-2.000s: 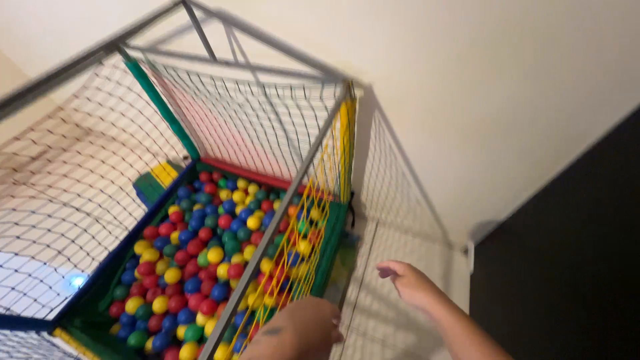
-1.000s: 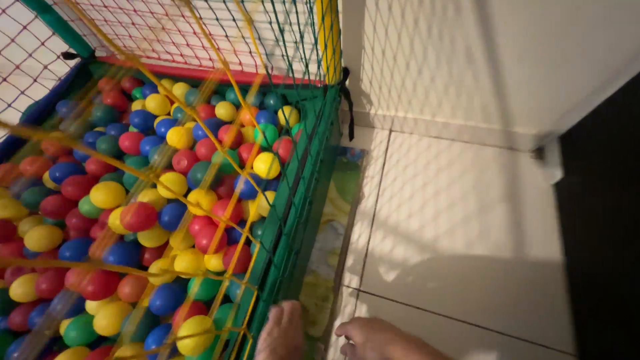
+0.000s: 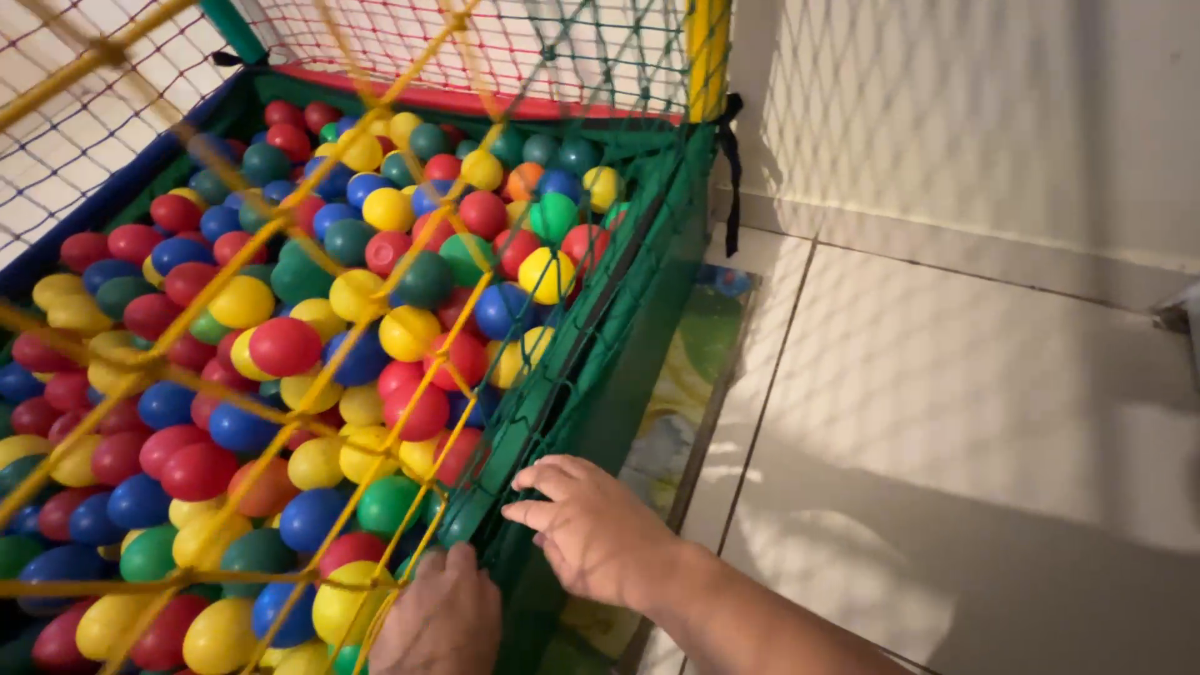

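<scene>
My left hand (image 3: 439, 614) is at the bottom, against the yellow netting (image 3: 281, 412) where it meets the green padded edge (image 3: 600, 347) of the ball pit. Its fingertips are partly hidden, so its grip is unclear. Just to the right, my right hand (image 3: 595, 530) reaches over the same edge, with its thumb and fingers apart beside the dark green net (image 3: 525, 375). Behind the yellow netting lie many plastic balls, among them a red ball (image 3: 285, 347) and a yellow ball (image 3: 350, 600).
A yellow padded post (image 3: 705, 61) with a black strap (image 3: 731, 173) stands at the far corner. Beside the pit, a patterned mat (image 3: 689, 375) lies on the tiled floor (image 3: 900, 403), and a pale wall (image 3: 975, 112) rises behind. A red padded edge (image 3: 469, 94) runs along the back.
The view has moved much closer to the pit's edge. My hands, held apart over the pit and floor two seconds ago, are now down at the green edge and netting.
</scene>
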